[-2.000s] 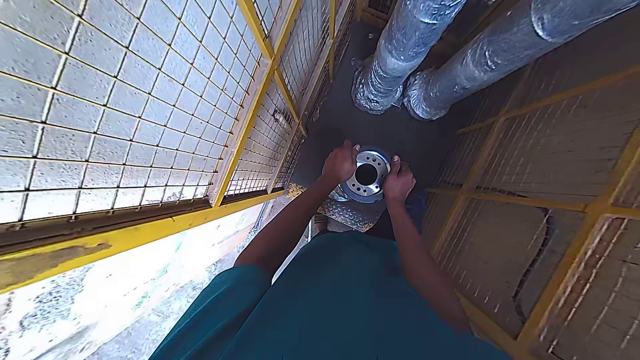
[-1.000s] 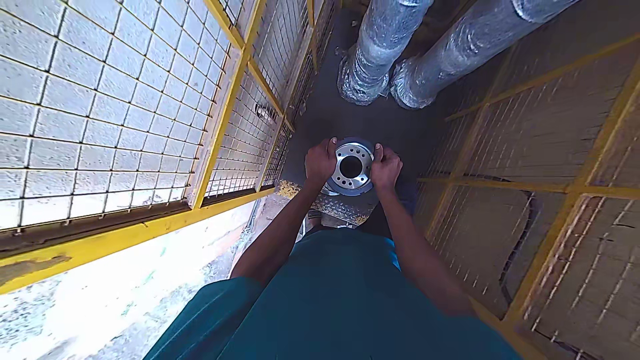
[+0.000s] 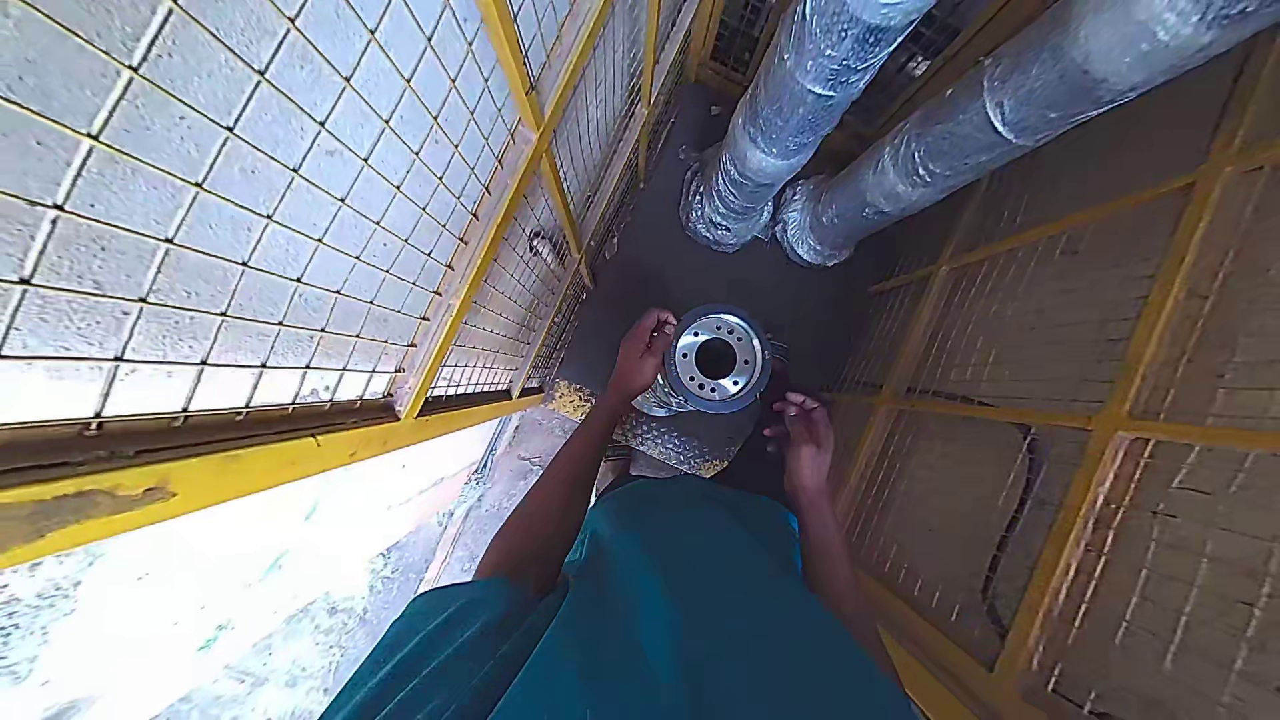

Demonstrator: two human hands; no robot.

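Observation:
A round metal disc, like a brake disc or drum, [image 3: 690, 362] lies in front of me, its machined face up, with a dark centre hole and a ring of small holes. It rests on what looks like a stack of similar metal parts [image 3: 662, 400]. My left hand [image 3: 643, 352] is at the disc's left edge, fingers bent; whether it grips the rim is hard to tell. My right hand [image 3: 803, 438] is apart from the disc, to its lower right, with fingers loosely curled and nothing in them.
Yellow-framed wire mesh [image 3: 540, 150] stands at left, and more yellow-framed panels [image 3: 1105, 420] at right. Beyond the disc, two tall stacks wrapped in clear film [image 3: 770, 130] [image 3: 900, 165] stand on the dark floor [image 3: 640, 250]. A worn diamond-plate edge [image 3: 665, 442] lies near my feet.
Both hands were at the disc's sides in the earlier frames. My right hand has come off it and moved down and right; my left hand remains beside its edge.

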